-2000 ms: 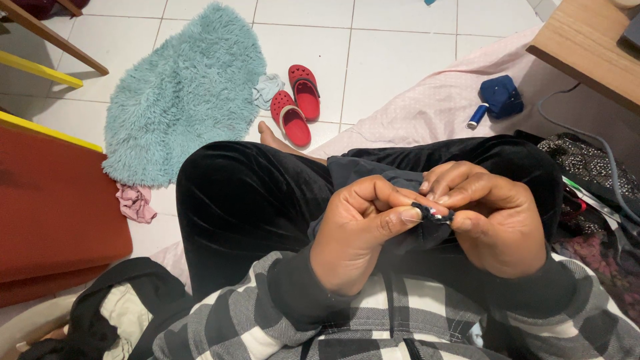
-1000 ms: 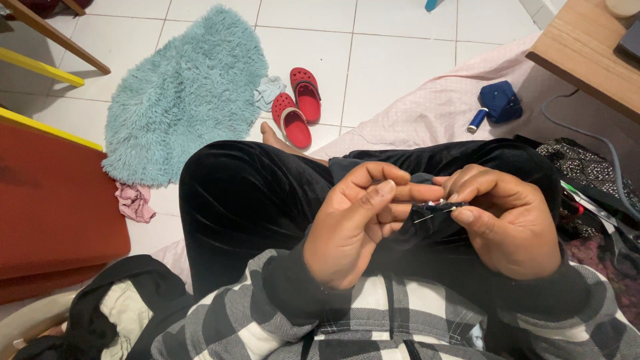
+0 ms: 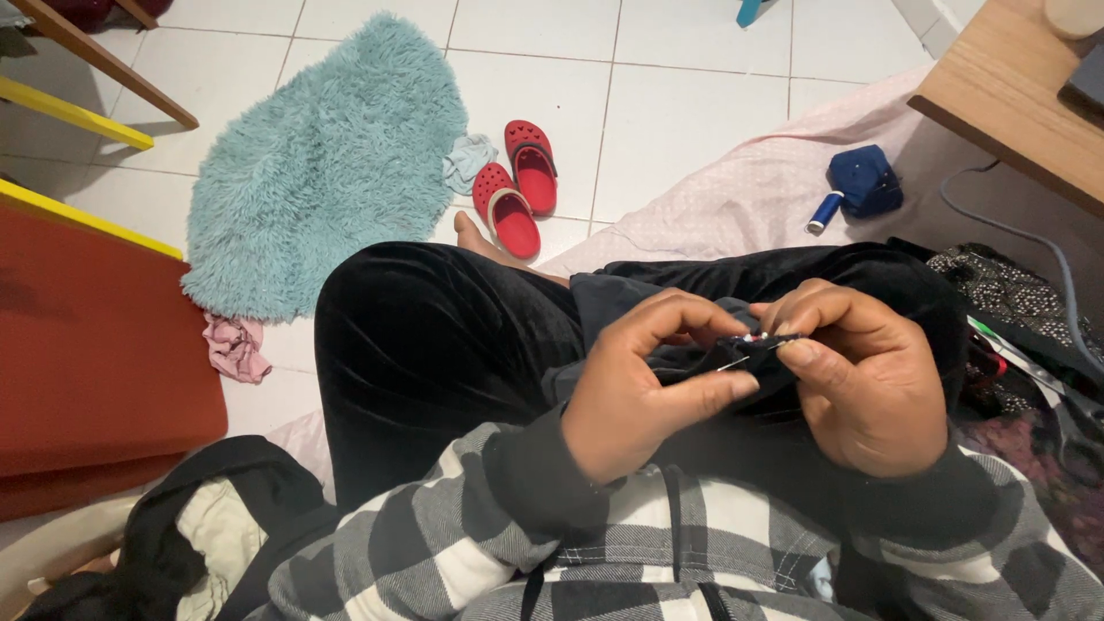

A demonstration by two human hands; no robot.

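Note:
Dark fabric (image 3: 614, 302) lies across my lap, its bunched edge raised between both hands. My right hand (image 3: 867, 375) pinches that edge between thumb and index finger. On the other side of it, my left hand (image 3: 660, 379) has its index fingertip against the cloth and its thumb lower, apart from the finger. A thin sewing needle or pin (image 3: 734, 363) sticks out of the fabric near my left thumb. Small pale and red bead-like spots show along the edge; whether they are pin heads or beads I cannot tell. A blue thread spool (image 3: 825, 213) lies beside a dark blue pincushion-like bundle (image 3: 865, 181).
Pink cloth (image 3: 716, 198) spreads over the tiled floor ahead. Red clogs (image 3: 507, 211) stand near a fluffy blue rug (image 3: 332, 172). A wooden tabletop (image 3: 1018, 95) juts in at upper right, with a cable below. Scissors (image 3: 1048, 388) lie among dark fabrics at right.
My left thumb and index finger, closed on the dark fabric two seconds ago, came away from it and are now back around its edge, thumb lower. My right hand has kept its pinch.

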